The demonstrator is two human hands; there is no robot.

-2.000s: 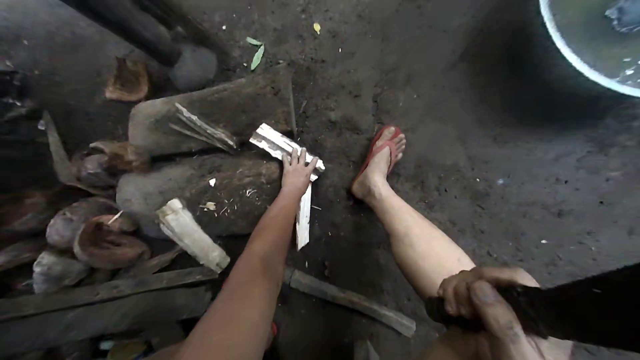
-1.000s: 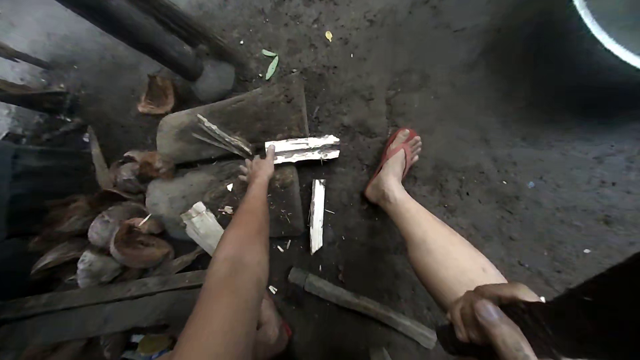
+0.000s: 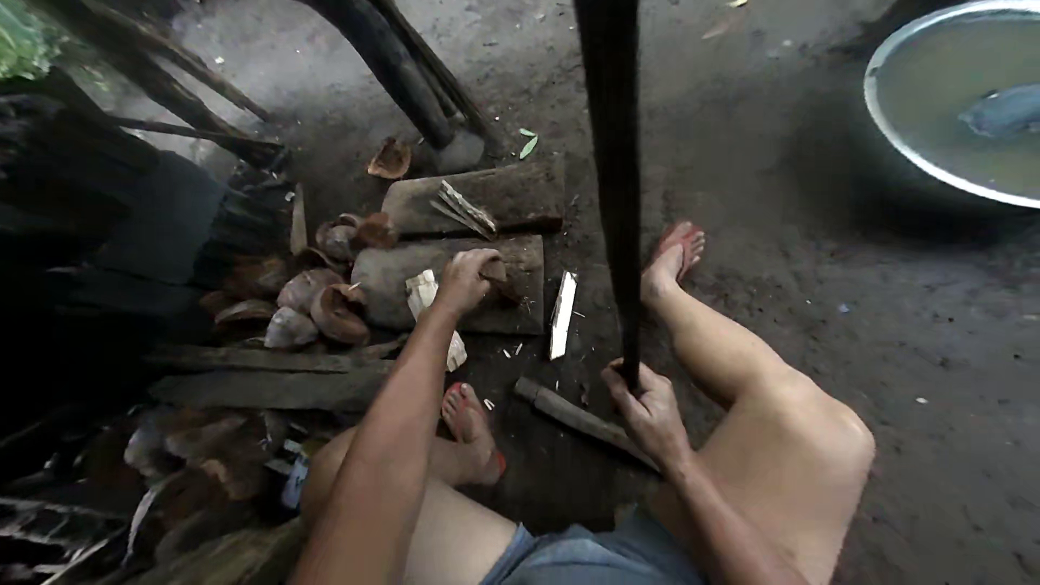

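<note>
My left hand (image 3: 467, 283) is closed around a short piece of wood (image 3: 494, 270) over the nearer wooden slab (image 3: 522, 305); its brown end shows, and most of the piece is hidden. In my right hand (image 3: 650, 406) is the lower end of a long dark blade (image 3: 615, 162), probably a machete, which points up and away. A pale split stick (image 3: 562, 315) lies on the ground right of the slab. Another pale piece of wood (image 3: 421, 292) passes beneath my left forearm. Thin splinters (image 3: 465, 209) rest on the farther slab (image 3: 528, 191).
Coconut husks or shells (image 3: 337, 313) are heaped at the left, beside boards (image 3: 268, 388). A round wooden stick (image 3: 581, 421) lies between my sandalled feet. Dark posts (image 3: 390, 69) stand beyond the slabs. A large metal basin (image 3: 881, 122) with murky liquid is at the upper right.
The blade has swung from the lower right to upright in mid-view. My left hand has moved from a white split piece lying by the farther slab to over the nearer slab.
</note>
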